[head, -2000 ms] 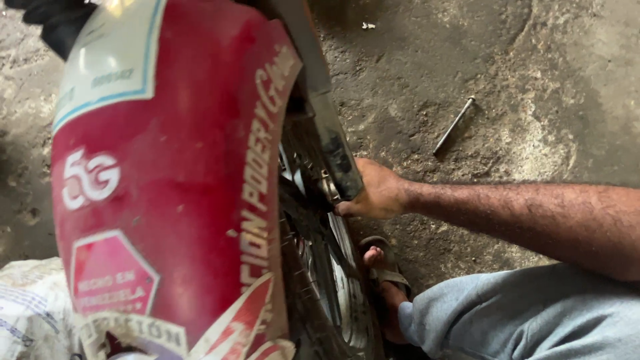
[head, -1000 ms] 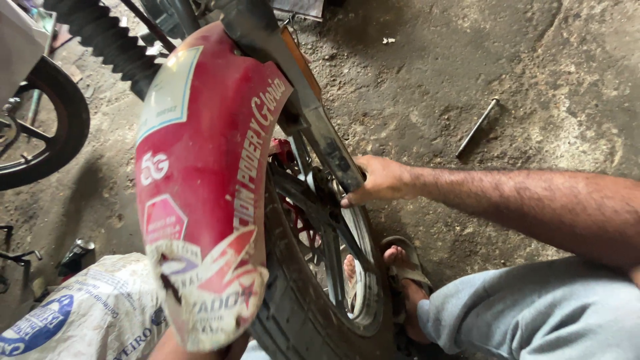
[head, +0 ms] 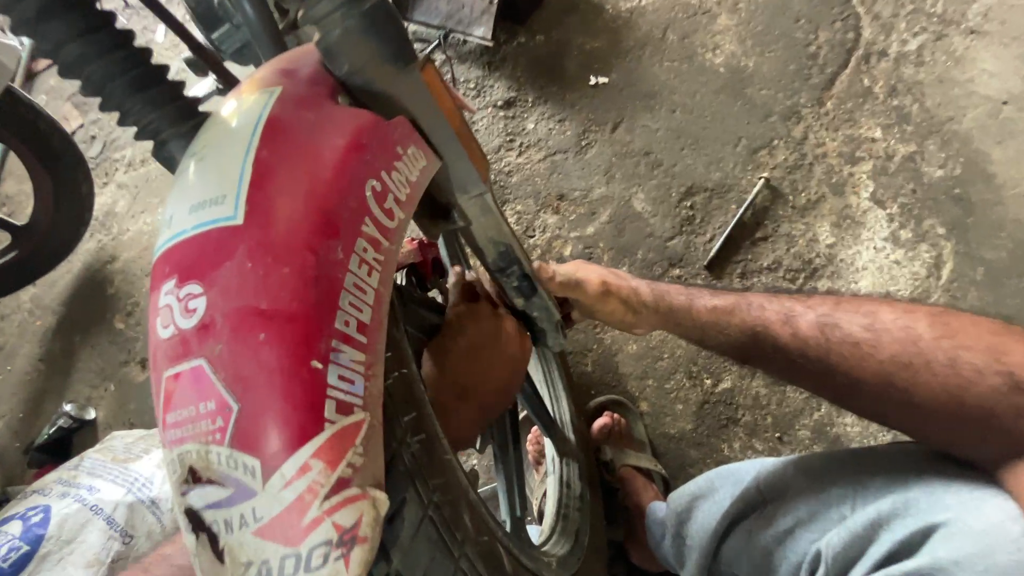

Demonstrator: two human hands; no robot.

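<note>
A motorcycle's red front fender [head: 272, 320], covered in stickers, fills the left middle of the head view above the spoked front wheel's black tyre [head: 432, 496]. My left hand [head: 476, 360] reaches through the wheel, beside the hub and the inner side of the fork leg [head: 496, 232]; its fingertips are hidden behind the fork. On the fork's outer side, my right hand [head: 596, 296] is at the lower end near the axle, its fingers mostly covered by the fork. Whether either hand grips a part cannot be seen.
A long metal bolt or axle rod [head: 736, 224] lies on the rough concrete floor at right. Another wheel [head: 48, 192] stands at far left. A white printed sack [head: 96, 512] and a can [head: 72, 424] lie lower left. Sandalled feet [head: 624, 440] are beside the tyre.
My left hand has come into view inside the wheel; one second ago it was low behind the fender. My right hand stays at the fork's lower end.
</note>
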